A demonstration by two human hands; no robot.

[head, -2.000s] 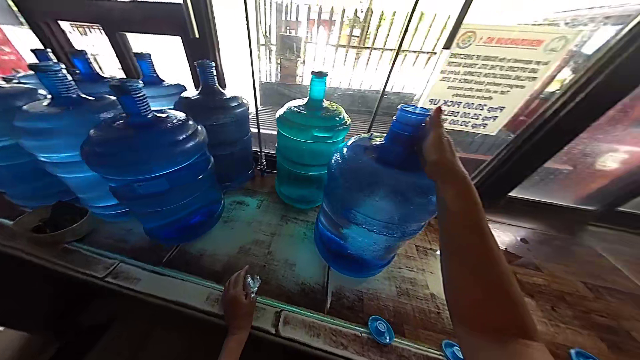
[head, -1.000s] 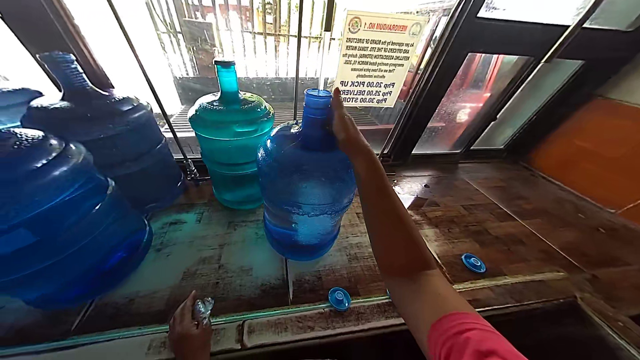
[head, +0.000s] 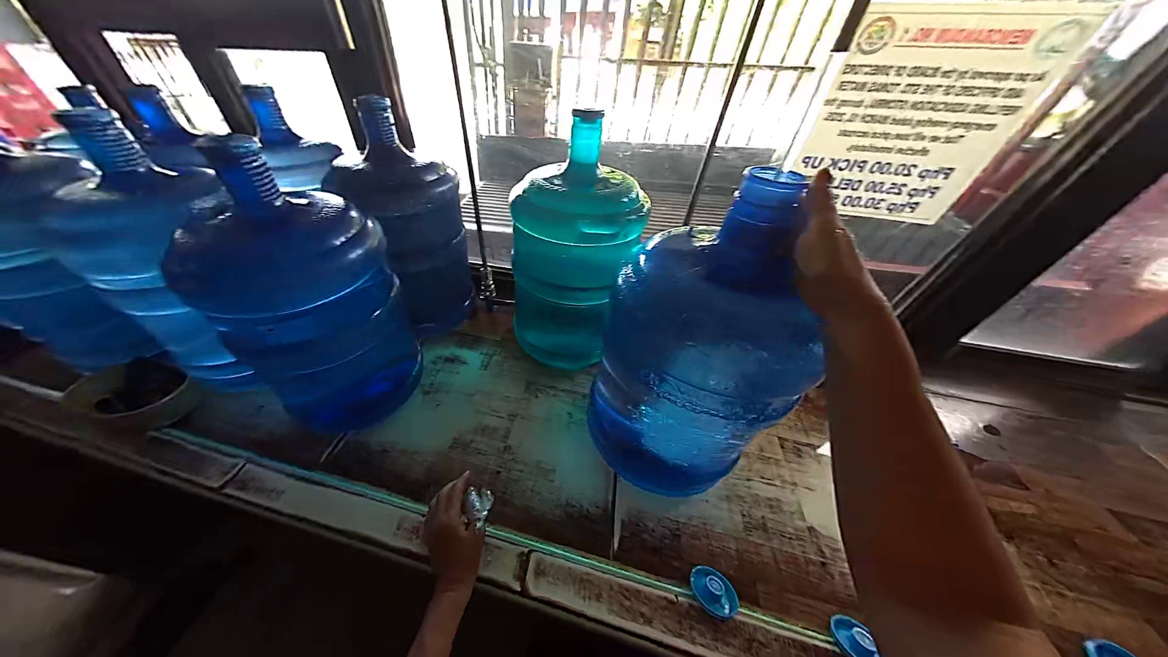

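A large blue plastic water jug [head: 712,356] stands on the wood-patterned counter, its neck uncapped. My right hand [head: 829,251] is against the right side of its neck, fingertips up at the rim; a grip around the neck cannot be made out. Low at the counter's front edge, my left hand [head: 454,529] holds a crumpled piece of clear plastic [head: 477,506] between thumb and fingers. Behind and left of the jug stands a teal water jug [head: 579,265] with a dark top. Blue plastic caps [head: 714,591] lie along the front edge at the lower right.
Several blue jugs [head: 292,301] crowd the left side of the counter. A shallow bowl [head: 132,401] with dark contents sits before them at the edge. Behind the counter are glass panes with dark frames, and a sheet bearing writing [head: 949,109] hangs at the upper right.
The view swung right, then back left. My right hand stays at the blue jug's neck, and my left hand keeps hold of the crumpled plastic.
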